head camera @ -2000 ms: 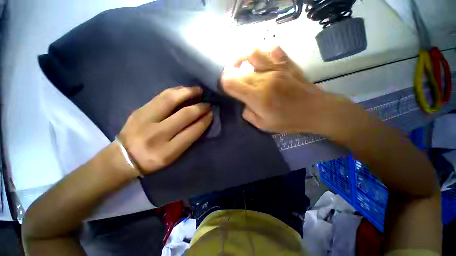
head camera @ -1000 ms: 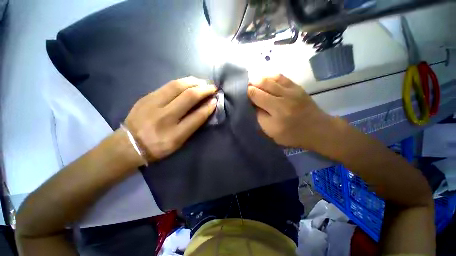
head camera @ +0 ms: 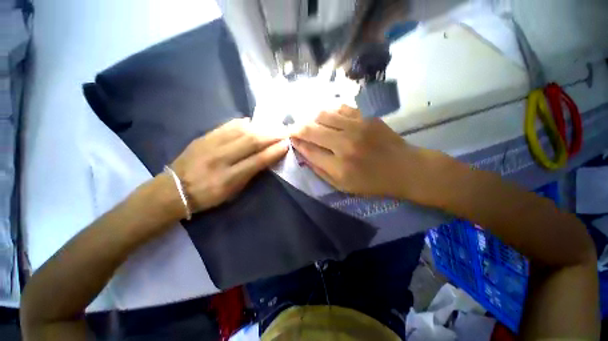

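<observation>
A dark grey garment panel (head camera: 267, 230) lies on the white table, its near part hanging over the front edge. A pale cloth piece (head camera: 300, 174), probably the pocket bag, shows below the fingertips. My left hand (head camera: 223, 163) grips the panel from the left. My right hand (head camera: 353, 150) grips the cloth from the right, its fingertips meeting the left ones under the lamp glare. The sewing machine head (head camera: 307, 40) is just beyond my fingertips; glare hides the needle and the exact fold held.
The ridged grey knob (head camera: 379, 98) is beyond my right hand. Scissors with yellow and red loops (head camera: 547, 130) lie at right. A ruler strip (head camera: 490, 165) runs along the table front. A blue crate (head camera: 483, 266) and cloth offcuts (head camera: 453, 312) are below. Stacked panels (head camera: 12, 133) stand at far left.
The panel's right side has been folded back, baring pale cloth. Both hands have come together at the fingertips. The view has shifted, showing more of the machine head.
</observation>
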